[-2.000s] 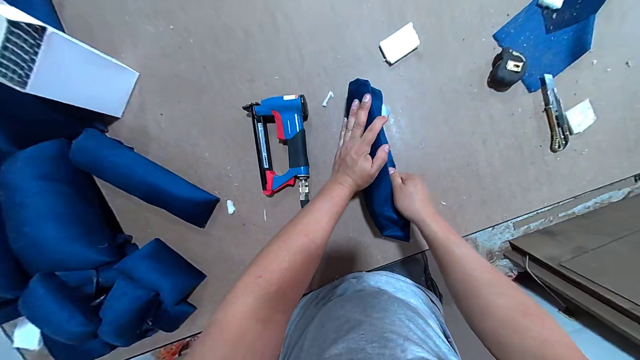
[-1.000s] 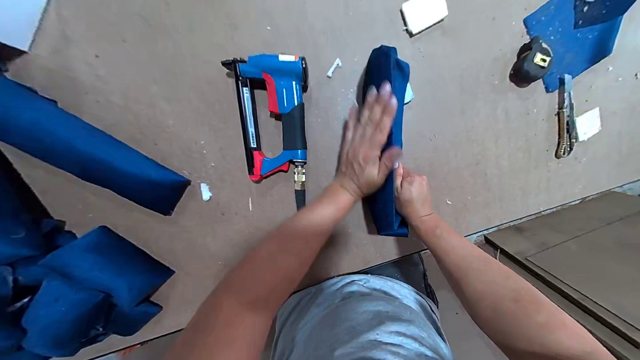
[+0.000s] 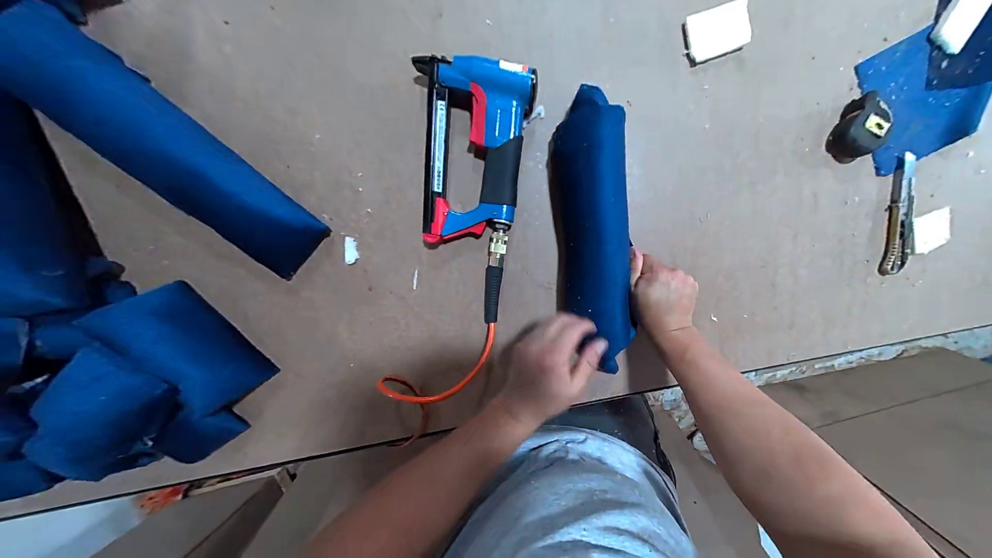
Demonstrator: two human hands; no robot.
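A long padded piece covered in blue fabric (image 3: pixel 595 217) lies nearly upright in the view on the brown worktable. My right hand (image 3: pixel 663 291) grips its right edge, low down, with the fingertips partly hidden. At the lower left end of the piece is my left hand (image 3: pixel 554 360), blurred, its fingers curled near the fabric; whether it holds the cloth I cannot tell. To the left lies a blue and red pneumatic staple gun (image 3: pixel 500 116), joined to an orange air hose (image 3: pixel 465 380).
Blue padded pieces (image 3: pixel 155 147) and a blue fabric-covered pile (image 3: pixel 178 341) fill the left side. At right are a tape measure (image 3: pixel 860 128), a utility knife (image 3: pixel 899 217), blue fabric scraps (image 3: pixel 922 93) and a white foam block (image 3: pixel 718 32). The table's edge (image 3: pixel 837 356) runs near my body.
My left hand has moved from flat on top of the blue piece down to its lower end. My right hand stays at the right edge. The view has shifted.
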